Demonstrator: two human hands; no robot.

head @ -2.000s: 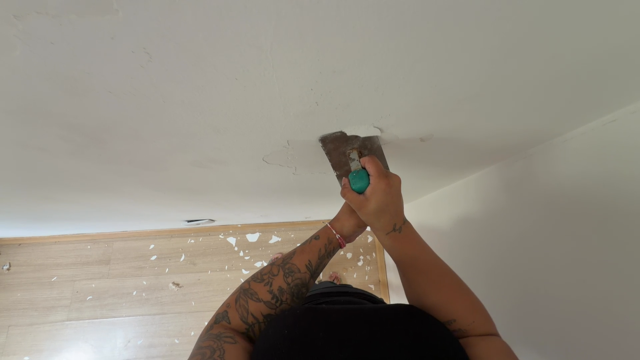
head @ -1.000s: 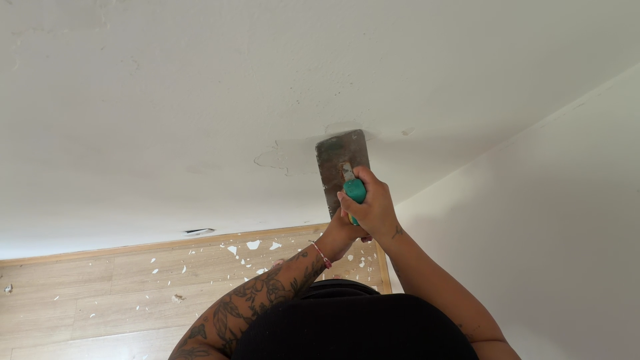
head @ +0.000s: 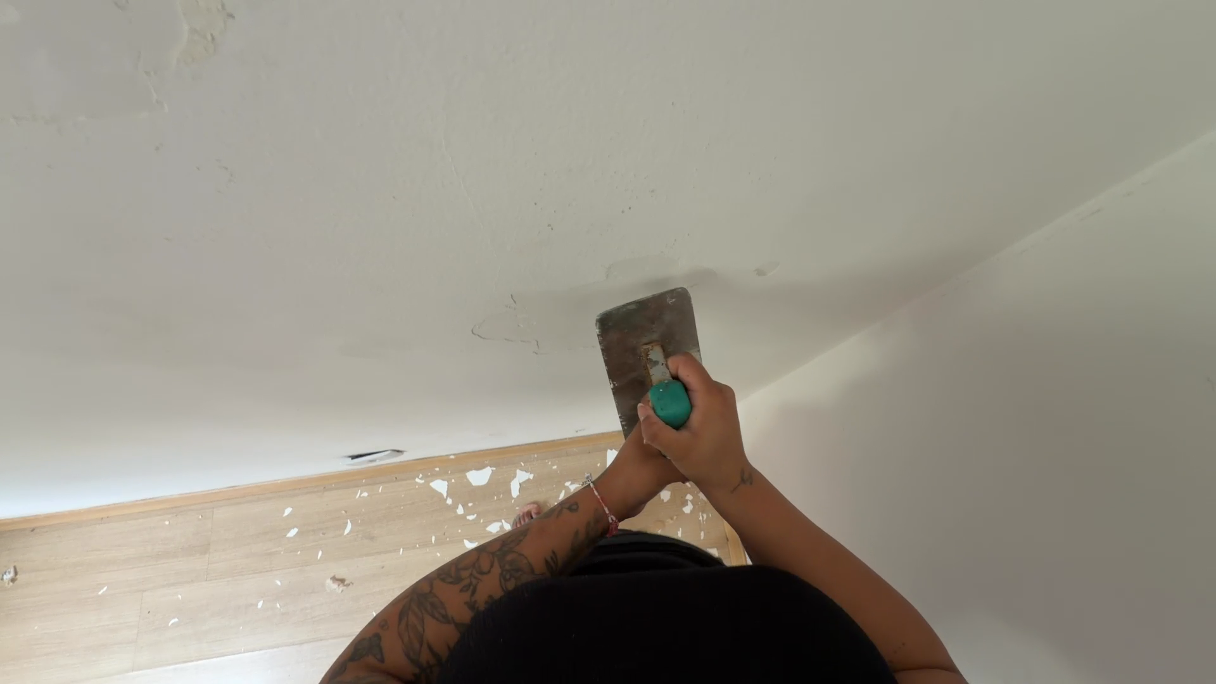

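A steel plastering trowel (head: 627, 347) with a rust-marked blade and a green handle is up against the white wall (head: 380, 237), its blade pointing up and away from me. My right hand (head: 701, 423) is closed around the green handle. Below it, partly hidden behind the right hand and wrist, is my left hand (head: 646, 470); its fingers are out of sight, so its hold cannot be told. Just above the blade, the wall has a faint rough patch, and a cracked outline (head: 503, 328) lies to the left of it.
White paint flakes (head: 480, 476) are scattered over the wood-look floor (head: 237, 551) below. A torn, dark gash (head: 375, 457) shows low on the wall. At the right a second wall (head: 1026, 456) meets the first in a corner. Peeled plaster (head: 201, 30) is at upper left.
The trowel blade, tilted with its upper end near the patch two seconds ago, now stands straighter and slightly lower on the wall. My right hand has kept its hold on the handle.
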